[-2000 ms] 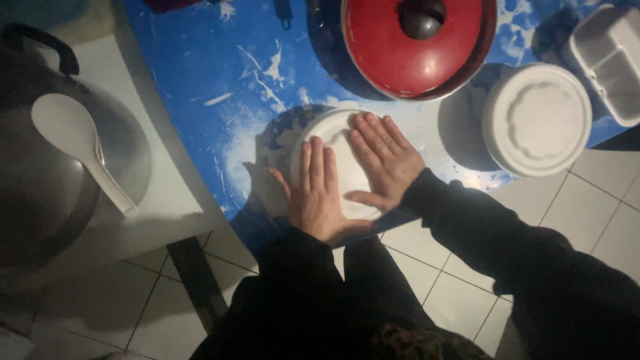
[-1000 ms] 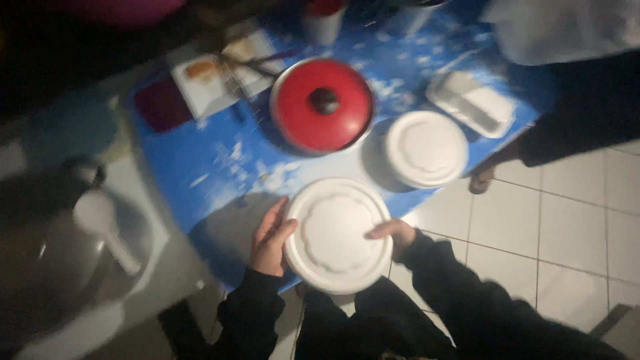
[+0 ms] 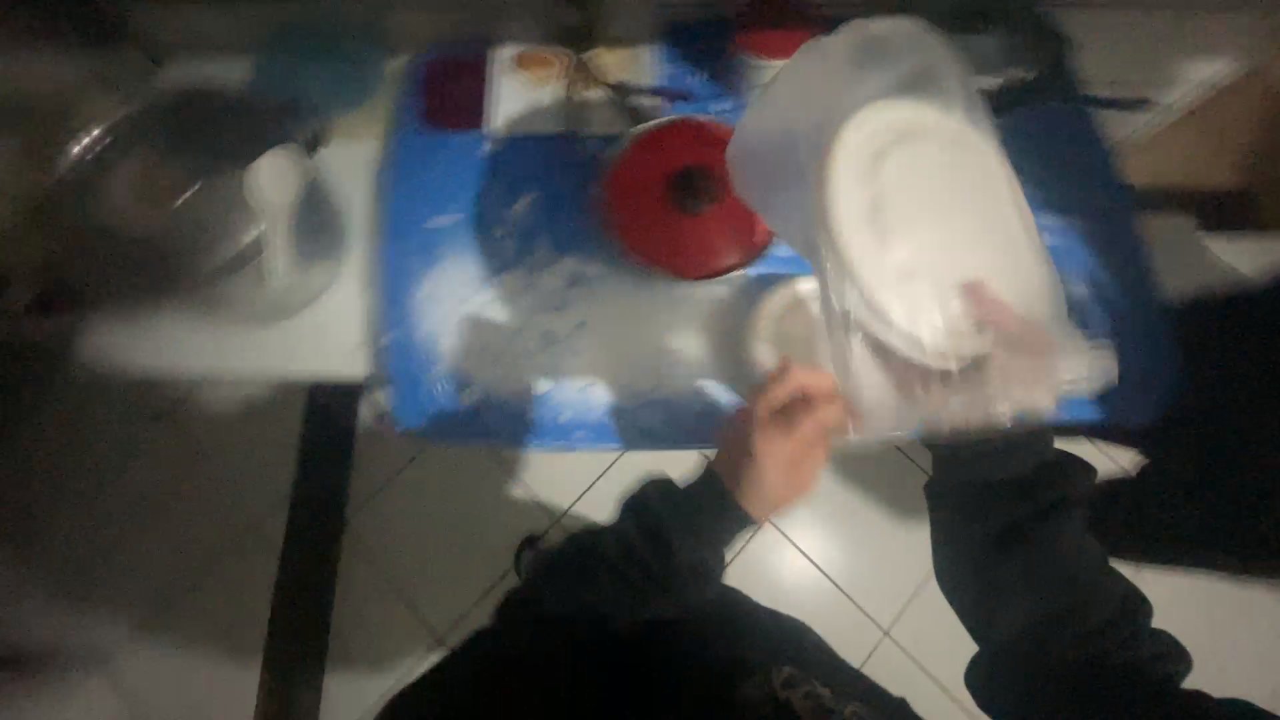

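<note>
A white round lidded container (image 3: 925, 235) is tilted inside a translucent plastic bag (image 3: 790, 140), above the right part of the blue-topped table. My right hand (image 3: 1010, 345) holds the container at its lower right edge; the hand is blurred and seen partly through the plastic. My left hand (image 3: 785, 435) has its fingers curled at the bag's lower left edge and seems to pinch it, though blur hides the exact grip. Behind the bag and just above my left hand, a second white round container (image 3: 785, 320) shows in part on the table.
A pot with a red lid (image 3: 685, 205) stands on the blue table (image 3: 400, 340), left of the bag. A white tray with food (image 3: 520, 75) lies at the back left. Further left, a white spoon (image 3: 275, 200) rests on a large metal pot (image 3: 150, 230). A person's dark clothing (image 3: 1200, 420) is at right.
The container held in both hands a second ago is now in the bag, farther right, with my right hand on it. My left hand has let go of it. The view has shifted.
</note>
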